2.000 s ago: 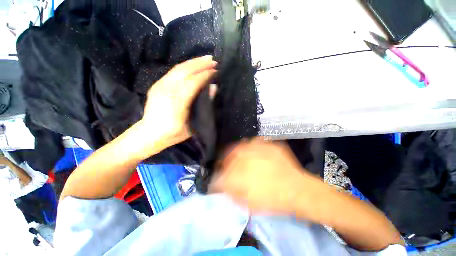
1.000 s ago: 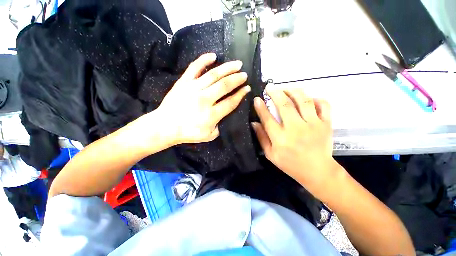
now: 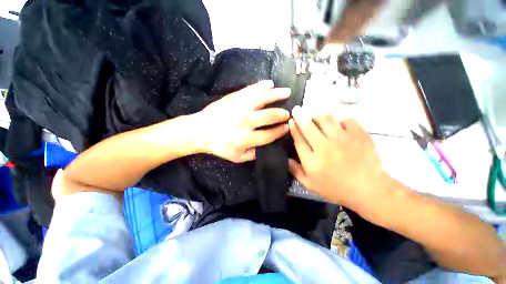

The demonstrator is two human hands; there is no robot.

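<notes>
A large black garment [image 3: 150, 83] with tiny light dots lies left of the needle and hangs over the table edge toward the lap. Its narrow folded band [image 3: 273, 177] runs up to the presser foot [image 3: 301, 62]. My left hand [image 3: 244, 123] lies flat on the garment beside the band, fingers toward the presser foot. My right hand [image 3: 338, 155] rests at the band's right edge, its fingertips close to my left fingertips. The cloth under both hands is hidden. A pale zipper or cord line [image 3: 198, 36] shows on the garment.
The machine head looms at the top right, with a tension assembly [image 3: 355, 64] below it. A black smartphone [image 3: 446, 94], pink and blue snips [image 3: 438, 157] and green-handled scissors [image 3: 495, 180] lie at the right. A blue crate [image 3: 141, 219] stands below the table.
My hands have come together at the band, the right fingertips moving up beside the left. The view has shifted, showing more of the machine head and the green-handled scissors.
</notes>
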